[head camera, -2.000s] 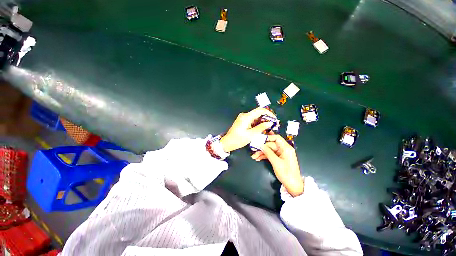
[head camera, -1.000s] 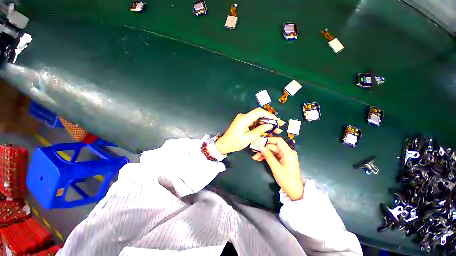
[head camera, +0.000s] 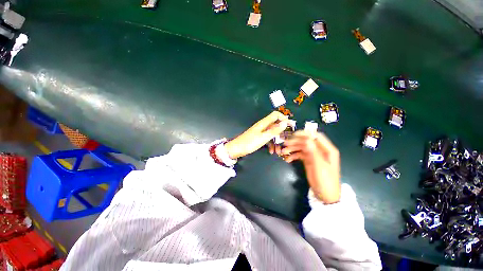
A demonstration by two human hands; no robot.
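My left hand (head camera: pixel 259 136) holds a small dark-rimmed watch housing (head camera: pixel 286 129) between its fingertips, with a white part showing. My right hand (head camera: pixel 318 159) is raised beside it, blurred, its fingers close to the unit; whether it grips anything cannot be told. Just beyond the hands lie display modules with orange-brown flex cables, one (head camera: pixel 277 98) above my left fingertips and one (head camera: pixel 309 87) farther right. Another white module (head camera: pixel 311 126) is partly hidden behind my right hand. A housing (head camera: pixel 329 113) lies to the right.
More housings (head camera: pixel 372 138) lie right, and housings and display modules (head camera: pixel 367 46) lie on the far green strip. A loose clip (head camera: pixel 391 170) lies before a clip heap (head camera: pixel 450 201) at right. A blue stool (head camera: pixel 69 180) and red trays (head camera: pixel 26 243) stand at lower left.
My right hand has moved up and right, its fingers now over the unit's right side. The parts on the far strip have shifted right.
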